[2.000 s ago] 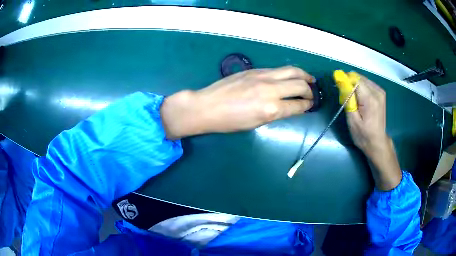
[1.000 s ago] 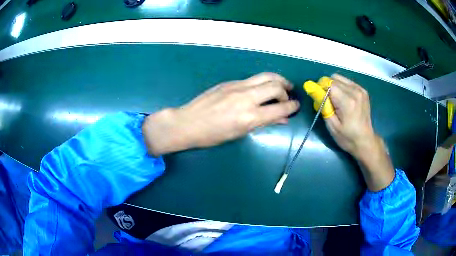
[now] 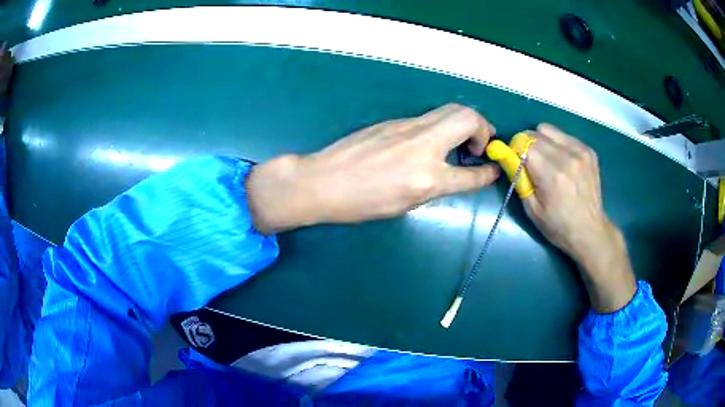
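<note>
My left hand [image 3: 381,167], bare, holds a black ring part [image 3: 469,156] between thumb and fingers above the dark-green bench. The fingers hide most of the part. My right hand [image 3: 560,179] wears yellow finger cots [image 3: 513,163] and holds a thin applicator [image 3: 487,242] with a twisted-looking shaft. Its whitish tip points down toward the bench's near edge. The yellow fingertips are right at the black part and the left fingertips; whether they touch it cannot be told.
A white rail [image 3: 318,28] curves behind the bench [image 3: 199,103]. Black ring parts [image 3: 576,32] lie on the green belt beyond. A dark metal bracket [image 3: 676,127] is on the rail at right. A cardboard box [image 3: 703,266] stands at the right edge. Another person's hand [image 3: 5,70] shows at far left.
The ring part on the bench two seconds ago is out of sight. My left hand has moved right since one second ago, bringing its black part to the yellow fingertips. Parts on the belt have shifted.
</note>
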